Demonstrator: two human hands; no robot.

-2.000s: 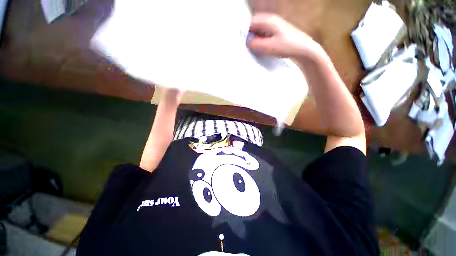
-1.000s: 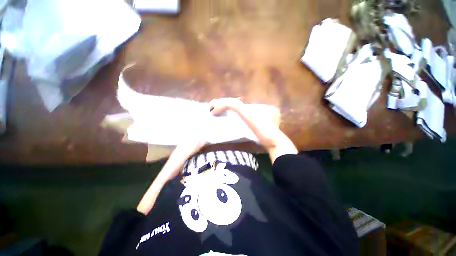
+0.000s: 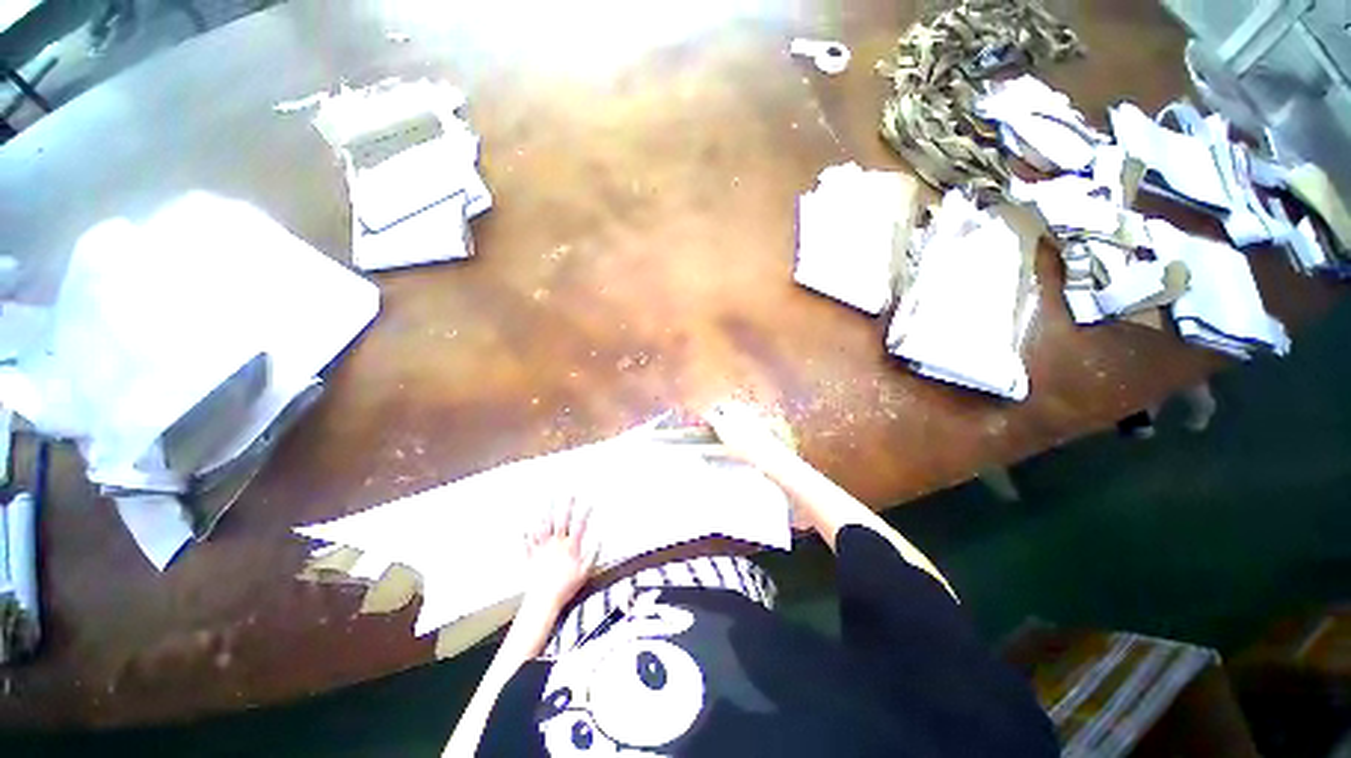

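A white cut panel lies along the table's near edge in front of me, with tan pieces showing beneath its left end and lower edge. My left hand rests on the panel with its fingers apart. My right hand is at the panel's far edge, right of the middle, beside a small greyish fold or edge. Glare washes out its fingers, so its hold cannot be told.
A large loose pile of cut pieces lies left. A small stack stands far left. Folded bundles and an olive-tan strip heap lie right. A small white object is at the far side of the reddish-brown table.
The panel, raised and blurred earlier, now lies flatter and its curled left end is down. My left hand has moved onto its top. The view takes in more of the far table.
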